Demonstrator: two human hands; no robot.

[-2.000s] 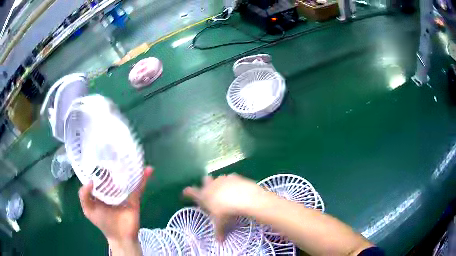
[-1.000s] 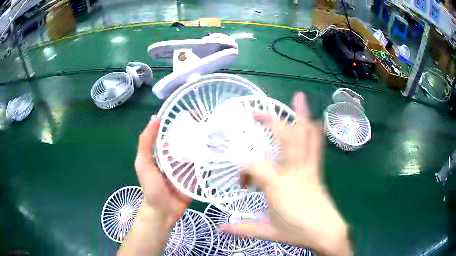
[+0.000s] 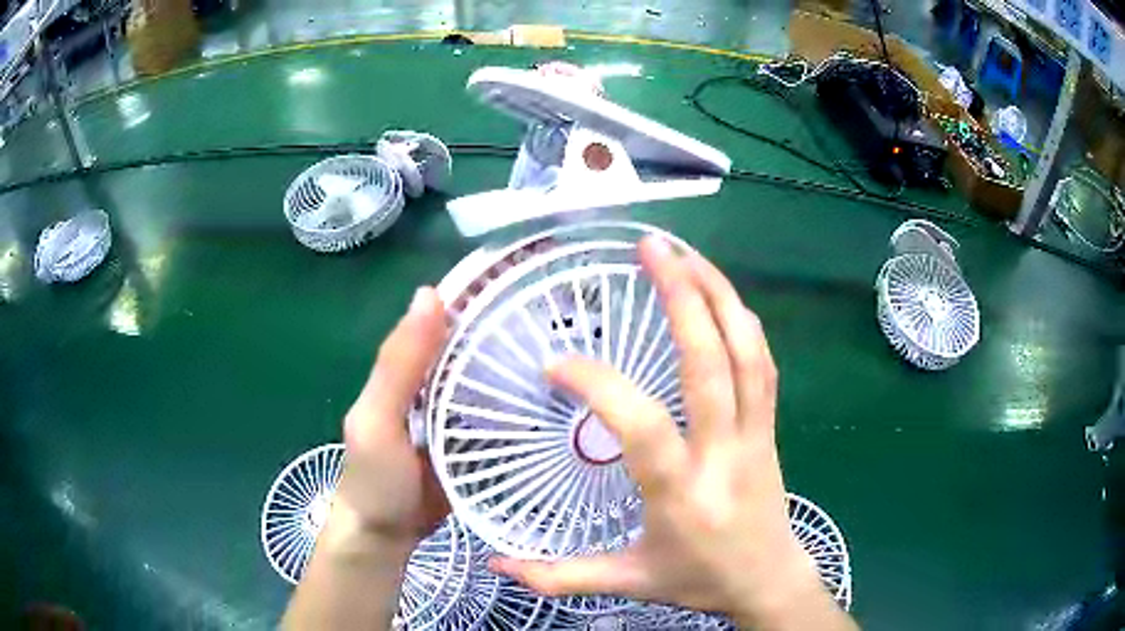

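My left hand (image 3: 397, 425) grips the left side of a white clip fan, its round housing (image 3: 475, 274) facing me and its clip base (image 3: 592, 154) pointing away at the top. My right hand (image 3: 703, 456) holds a white front grille (image 3: 524, 462) by its rim, thumb near the small central ring. The grille lies over the housing's open face, slightly offset and low; whether it is seated I cannot tell. It hides most of the housing's inside. Loose front grilles (image 3: 300, 512) lie overlapped along the near edge, partly behind my hands.
On the green belt (image 3: 222, 358) stand a clip fan (image 3: 343, 203) at left, another (image 3: 72, 247) at far left and one (image 3: 928, 308) at right. A black box (image 3: 873, 117) with a red light, cables and a parts carton (image 3: 987, 185) are at the far right.
The fan in my left hand shows its clip further right. My right hand, blurred over the fan with a grille before, is now clearly closed on the grille at the housing. The view has shifted slightly.
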